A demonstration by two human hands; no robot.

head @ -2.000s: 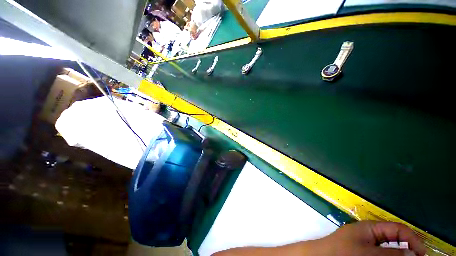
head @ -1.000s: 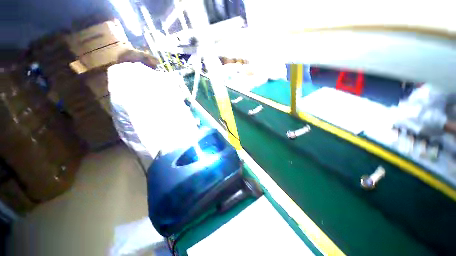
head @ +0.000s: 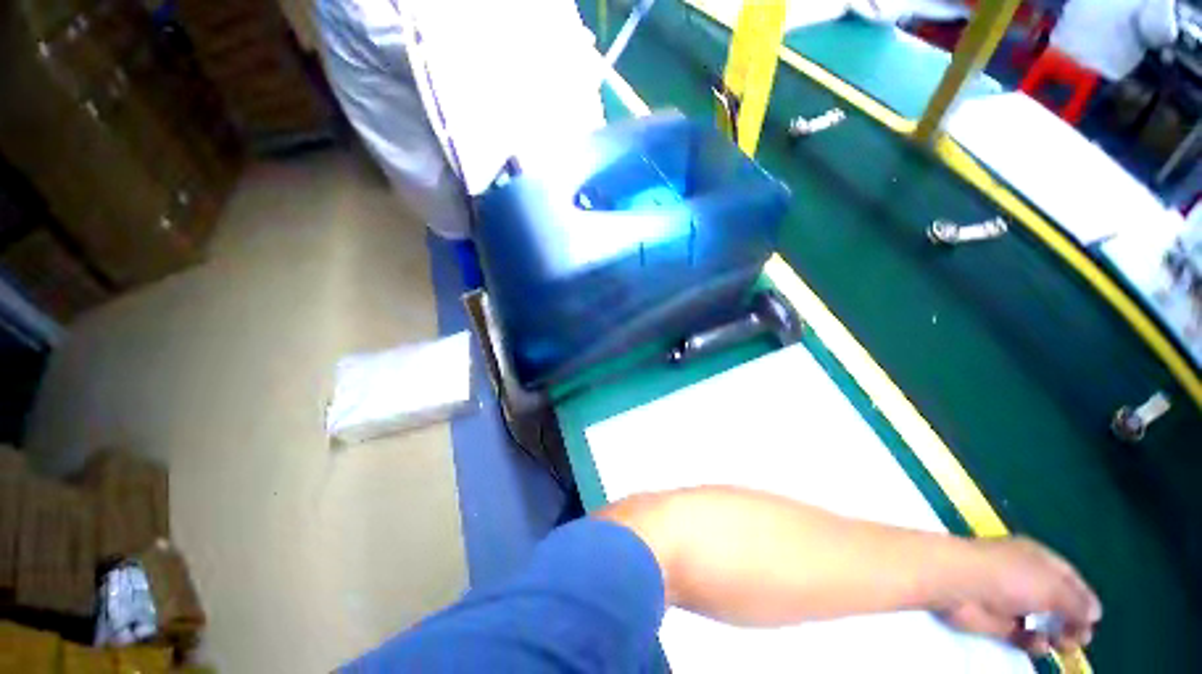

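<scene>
My left hand (head: 1012, 590) is at the lower right, over the yellow belt edge. Its fingers are closed on a small white piece (head: 1041, 622), partly hidden by them; what it is cannot be told. My bare forearm crosses the white work mat (head: 751, 428). My right hand is out of the picture. Three smartwatches with pale straps lie spaced out on the green conveyor belt (head: 910, 310); the nearest watch (head: 1139, 417) is beyond my hand.
A glossy blue-black machine (head: 633, 250) stands at the bench end, with a dark handle shape (head: 738, 329) beside it. A person in white (head: 508, 79) is behind it. A white packet (head: 402, 386) lies on the floor; brown cartons (head: 99, 507) are at left. Yellow posts rise beside the belt.
The view has swung, showing more floor and cartons on the left. My left hand, out of view one second ago, is back in view with the small white piece.
</scene>
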